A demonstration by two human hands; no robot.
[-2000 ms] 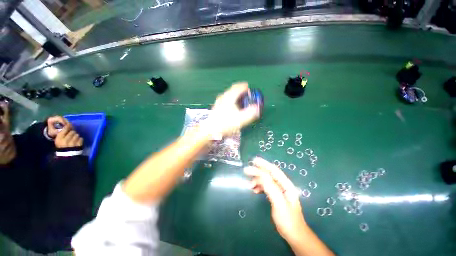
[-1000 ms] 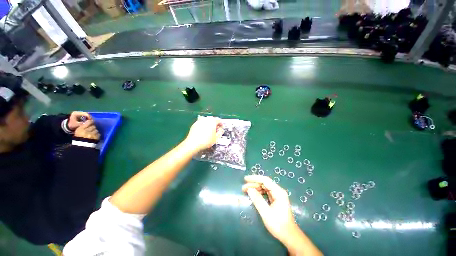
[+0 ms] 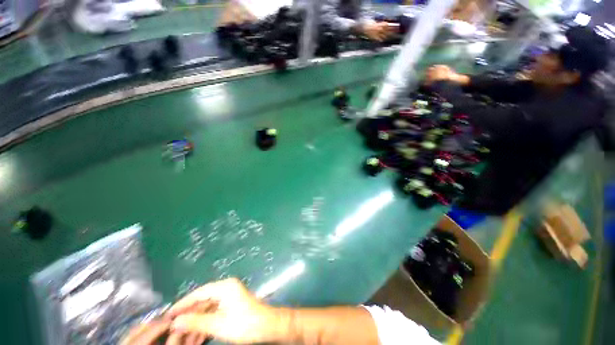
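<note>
A clear bag of grey-silver rings [image 3: 101, 290] lies at the lower left of the green surface. Thin silver rings [image 3: 232, 232] are scattered to its right, blurred. My right hand [image 3: 226, 311] is at the bottom, just right of the bag, fingers bent and pointing left; whether it holds anything cannot be made out. Blurred fingers, apparently of my left hand [image 3: 145, 332], are cut off by the bottom edge and meet my right fingertips. Something dark shows between the hands, too unclear to name.
A round wired motor part [image 3: 179, 149] and black units [image 3: 266, 138] lie spaced along the green belt [image 3: 135, 178]. A heap of black units [image 3: 425, 145] is at right, beside a person in dark clothes [image 3: 519, 128]. Below it stands a carton [image 3: 475, 283] of dark parts.
The view has swung right, bringing in the heap, carton and right-hand person; the blue tray has left view. My left hand has left the bag's top and is low beside my right hand.
</note>
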